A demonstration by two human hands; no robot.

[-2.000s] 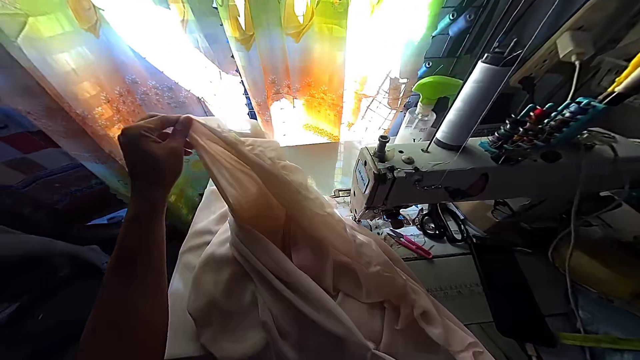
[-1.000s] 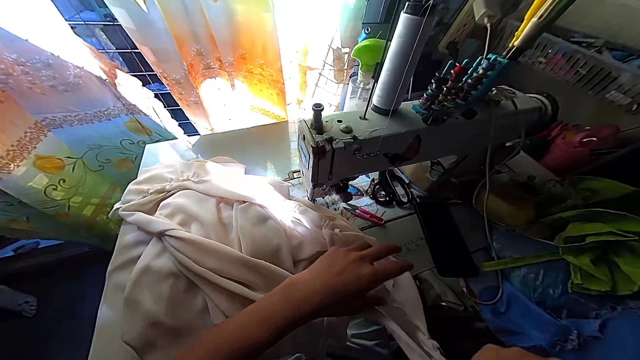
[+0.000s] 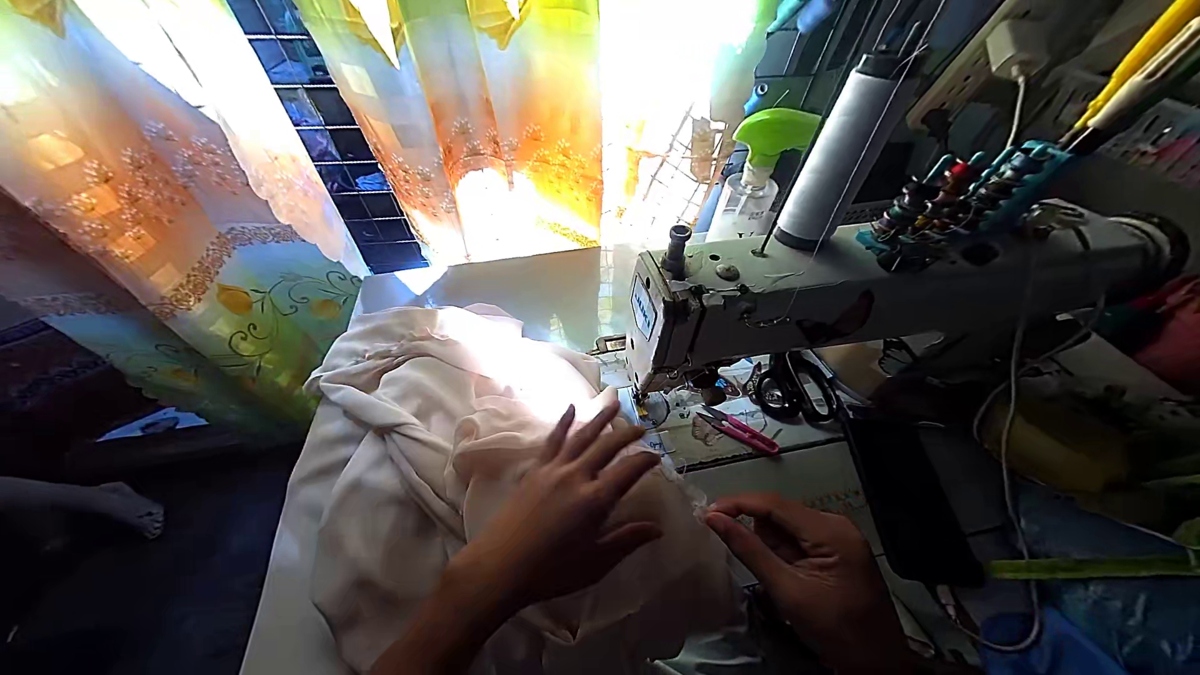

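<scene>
Pale cream fabric point(image 3: 394, 487) lies bunched over the left part of the sewing table. My left hand point(image 3: 572, 506) rests on it with the fingers spread, holding nothing. At the cloth's frayed right edge, my right hand point(image 3: 811, 572) pinches the fabric between thumb and forefinger. The industrial sewing machine point(image 3: 769, 300) stands just beyond both hands, its needle area beside the cloth. Pink thread snips point(image 3: 741, 431) lie on the machine bed, near black-handled scissors point(image 3: 792, 386).
A white thread cone point(image 3: 834, 155), a bobbin rack point(image 3: 966, 202) and a green-topped spray bottle point(image 3: 750, 187) stand at or behind the machine. A black phone-like slab point(image 3: 909, 497) and a white cable point(image 3: 1008, 403) are at right. Curtains point(image 3: 525, 122) hang behind; a person's foot point(image 3: 131, 509) shows at left.
The fabric, held up by my left hand two seconds ago, now lies on the table. My right hand has come to its edge, and my left hand's fingers are spread on the cloth.
</scene>
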